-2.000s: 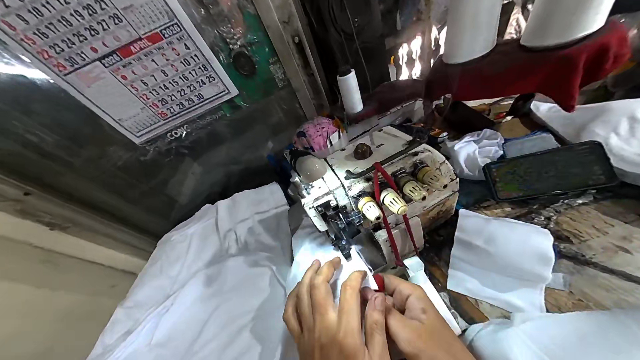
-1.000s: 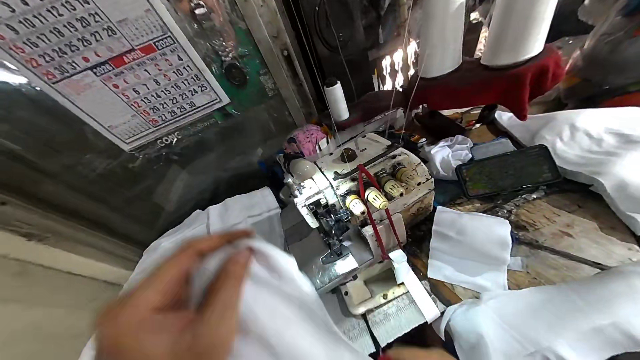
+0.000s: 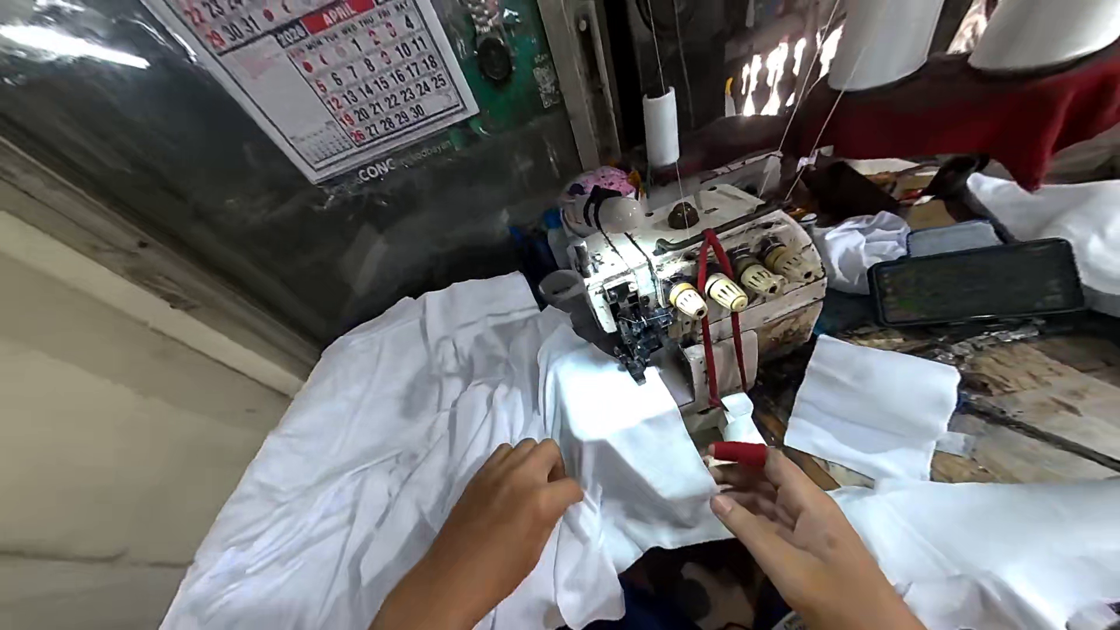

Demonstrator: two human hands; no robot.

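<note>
An overlock sewing machine (image 3: 700, 271) with several tension dials and a red cord looped over its front stands at the centre. White fabric (image 3: 612, 411) reaches up to its presser foot (image 3: 639, 363) and drapes to the left and down. My left hand (image 3: 516, 507) is curled on this cloth, below and left of the foot, gripping a fold. At the cloth's right edge, my right hand (image 3: 779, 525) has its fingers apart, with red wrapping (image 3: 739, 452) around one finger; whether it touches the cloth I cannot tell.
A dark phone (image 3: 976, 282) lies right of the machine, near a crumpled white cloth (image 3: 862, 249). A square white fabric piece (image 3: 875, 407) rests on the worn wooden table (image 3: 1041, 385). More white fabric (image 3: 989, 542) lies at lower right. Thread cones (image 3: 884, 44) stand behind; a calendar (image 3: 376, 79) hangs at upper left.
One second ago my left hand was raised with cloth, left of the machine; now it is lower and farther right. Cloth now covers the plate below the foot, and my right hand has come into fuller view.
</note>
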